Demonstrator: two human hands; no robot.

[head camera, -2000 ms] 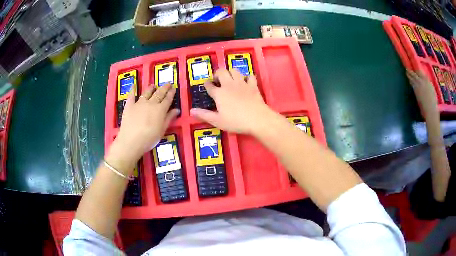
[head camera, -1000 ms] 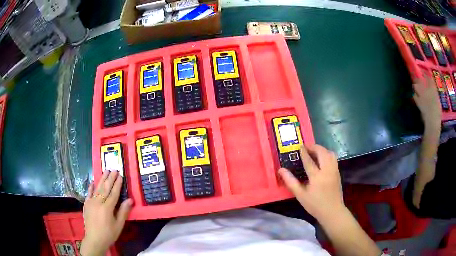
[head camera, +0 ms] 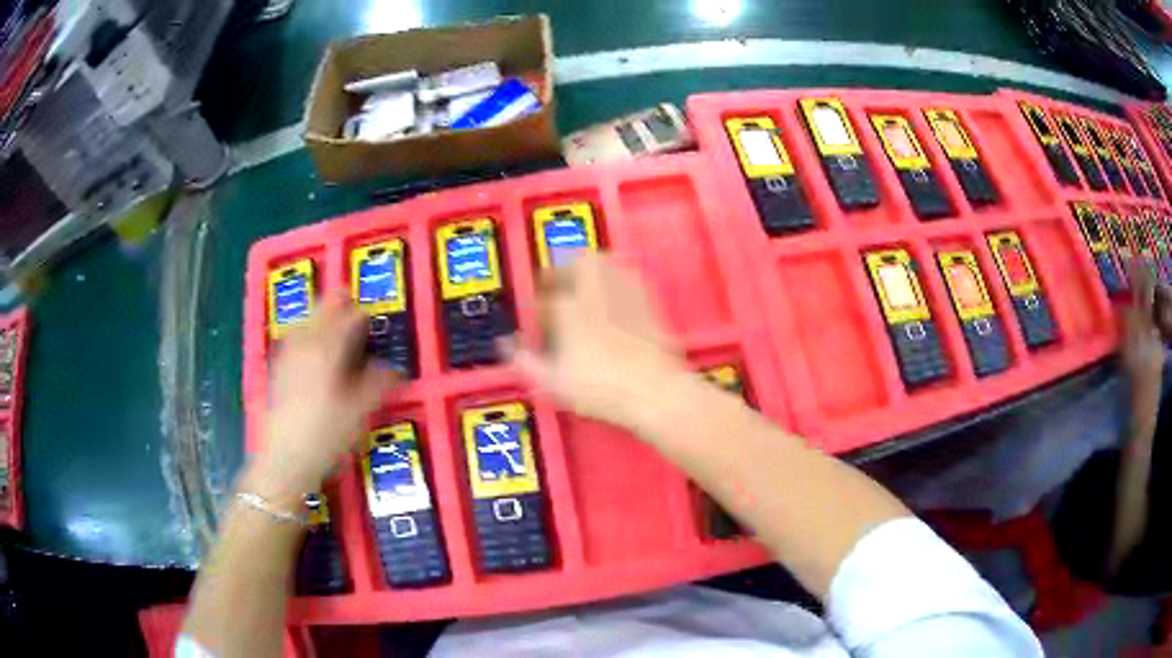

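A red phone tray [head camera: 424, 395] lies in front of me with front-up mobile phones in its pockets; several screens are blue. The top right pocket and one bottom pocket hold no phone. My left hand [head camera: 315, 392], blurred, is over the phone at the upper left, fingers spread. My right hand [head camera: 598, 334], blurred, is over the fourth phone [head camera: 563, 231] of the top row, covering its keypad. A phone [head camera: 509, 486] in the bottom row shows a white pattern on its screen. The bottom right phone [head camera: 722, 514] is partly behind my right forearm.
An open cardboard box [head camera: 437, 160] with small white and blue pieces stands beyond the tray. A loose beige phone [head camera: 630, 134] lies beside it, partly hidden. A second phone tray [head camera: 823, 235] touches my tray at right. Another person's arm [head camera: 1139, 386] is at far right.
My right hand moved from the bottom right phone to the top row. My left hand moved up from the bottom left phone. A second tray now lies against mine, partly overlapping the loose phone's place.
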